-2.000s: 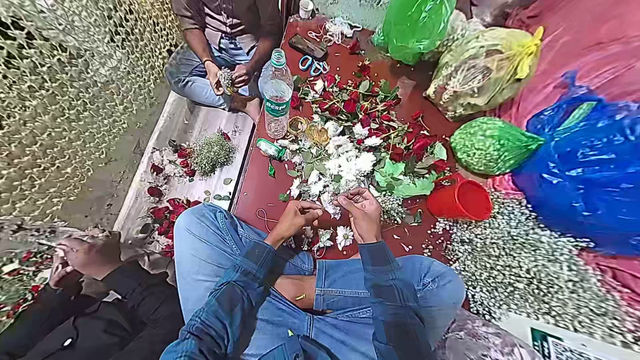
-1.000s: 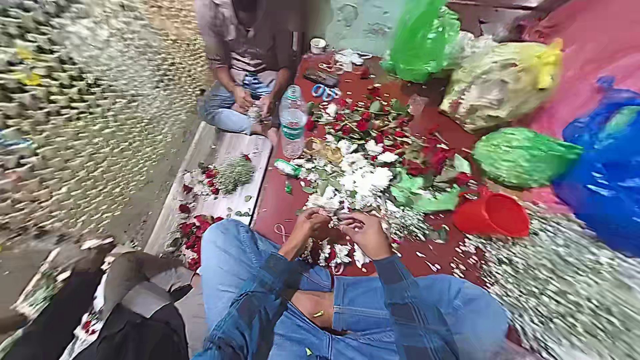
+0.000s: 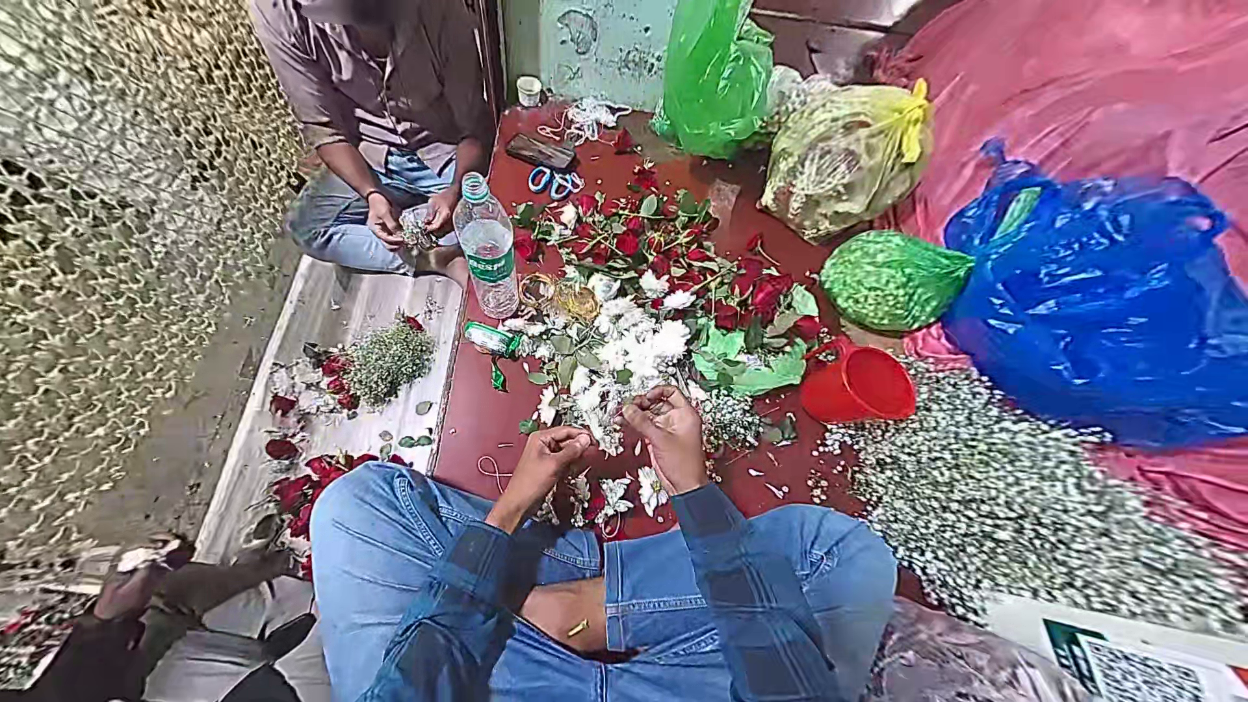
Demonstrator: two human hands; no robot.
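My left hand is raised over the near edge of the red surface, thumb and index finger pinched; whether thread lies between them is too small to tell. To its right, my right hand has its fingertips together beside the pile of white chrysanthemums; what it grips is unclear. Below the hands lie small white blossoms and a loop of thread. Red roses with stems spread behind the white flowers. A green spool lies left of the pile.
A plastic bottle, blue-handled scissors, a red mug and tied bags, one blue, surround the flowers. Baby's breath is heaped at right. A co-worker sits opposite holding small flowers; another person's hand shows lower left.
My two hands have moved apart a little from where they were close together. The view has shifted.
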